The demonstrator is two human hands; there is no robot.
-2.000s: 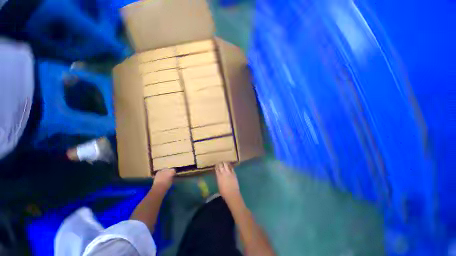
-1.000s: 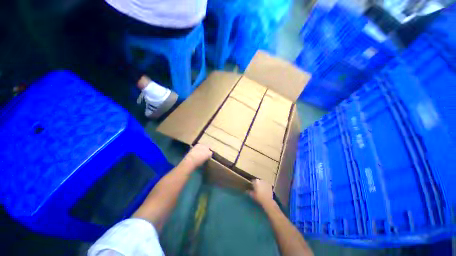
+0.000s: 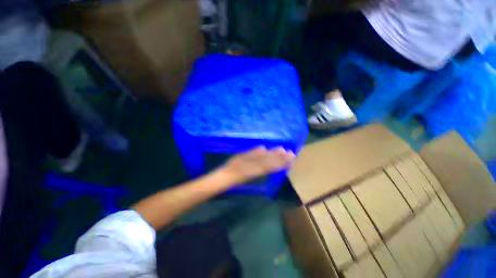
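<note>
A large brown carton (image 3: 348,157) stands on the green floor at the lower right, its flaps open, filled with rows of small brown boxes (image 3: 375,212). A blue plastic stool (image 3: 242,100) stands to the left of the carton. My left hand (image 3: 261,163) is in front of the stool's near edge, left of the carton's left flap. It is blurred and holds nothing that I can see; whether it touches the stool is unclear. My right hand is out of the picture.
A seated person in a white top (image 3: 424,32) is at the upper right, with a white shoe (image 3: 333,114) just behind the carton. Another person's dark-clothed leg (image 3: 41,114) is at the left. A brown box (image 3: 147,43) stands behind the stool. Blue plastic shows at the lower right edge.
The view has swung left, so the stool is now central and the carton lower right. My left hand has let go of the carton's edge. My right hand has left the picture.
</note>
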